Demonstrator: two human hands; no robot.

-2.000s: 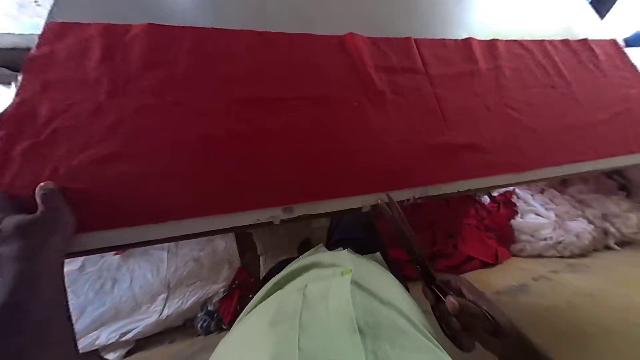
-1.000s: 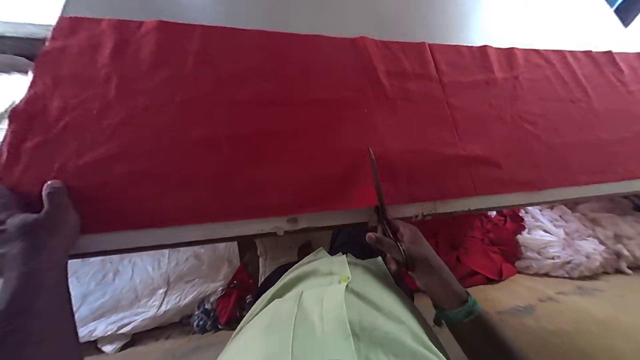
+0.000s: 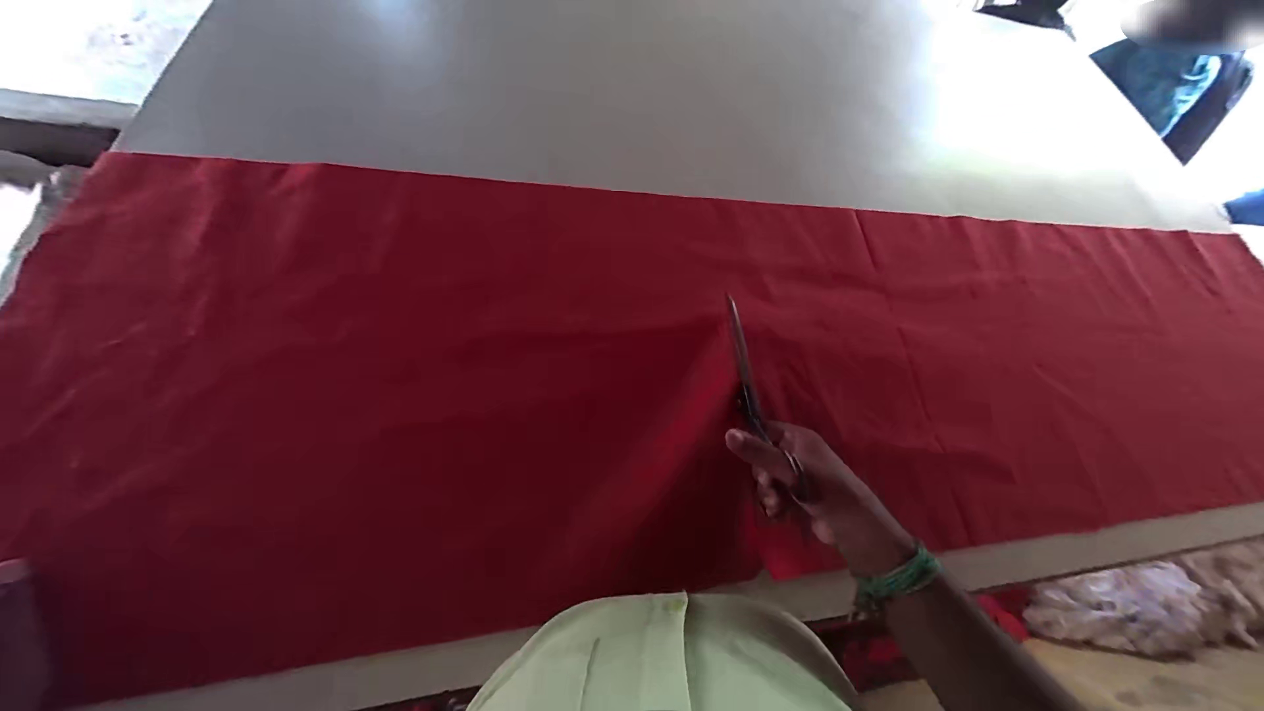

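Note:
A wide piece of red cloth point(image 3: 395, 395) lies along the near side of a pale table. My right hand point(image 3: 805, 474), with a green band at the wrist, grips metal scissors point(image 3: 741, 355) by the handles. Their blades point away from me, over the middle of the cloth. From the near edge up to the blades the cloth is parted, and its left side is lifted in a fold. Only a dark bit of my left hand point(image 3: 20, 622) shows at the lower left edge, against the cloth; its fingers cannot be made out.
The smooth tabletop point(image 3: 592, 99) stretches beyond the cloth. Below the near edge at right lie a heap of whitish fabric scraps point(image 3: 1136, 607) and some red cloth point(image 3: 879, 657). Blue fabric point(image 3: 1155, 84) and part of a person show at the top right.
My right hand has brought the scissors from below the table edge up and away from me into the cloth, which is now cut open behind the blades. My left hand has mostly left the view.

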